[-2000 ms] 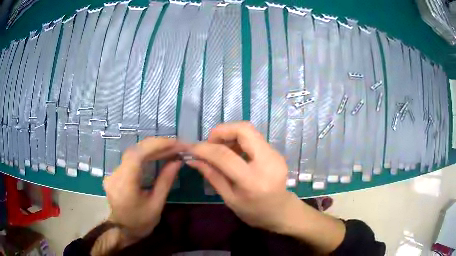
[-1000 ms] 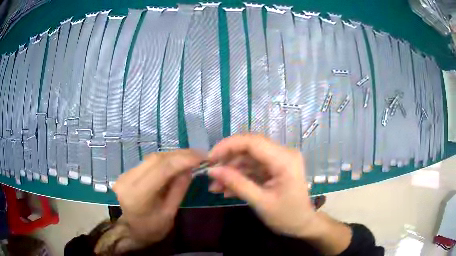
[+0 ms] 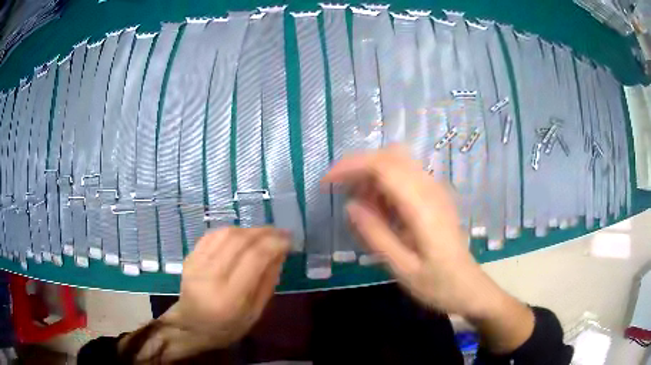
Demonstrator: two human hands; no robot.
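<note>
Many silver mesh straps (image 3: 312, 142) lie side by side, toothed ends far, pale end tabs (image 3: 318, 271) near me. My left hand (image 3: 232, 281) is at the near edge, its fingertips closed on the near end of one mesh strap (image 3: 287, 214); the fingers hide that end. A slotted metal loop (image 3: 252, 194) lies across straps just beyond this hand. My right hand (image 3: 407, 221) is blurred, over the straps to the right, with thumb and fingers apart and nothing visible in it. Loose loops (image 3: 470, 140) lie scattered on the straps at the right.
More metal loops (image 3: 123, 209) lie across the left straps. The green bench surface (image 3: 171, 283) shows along the near edge. Clear plastic is at the top right corner. A red stool (image 3: 43, 314) stands on the floor at lower left; a pale box (image 3: 641, 306) is at lower right.
My right hand has left my left hand and moved right and away, its fingers opening. The small metal piece seen between the fingertips no longer shows there. The view has shifted to the right.
</note>
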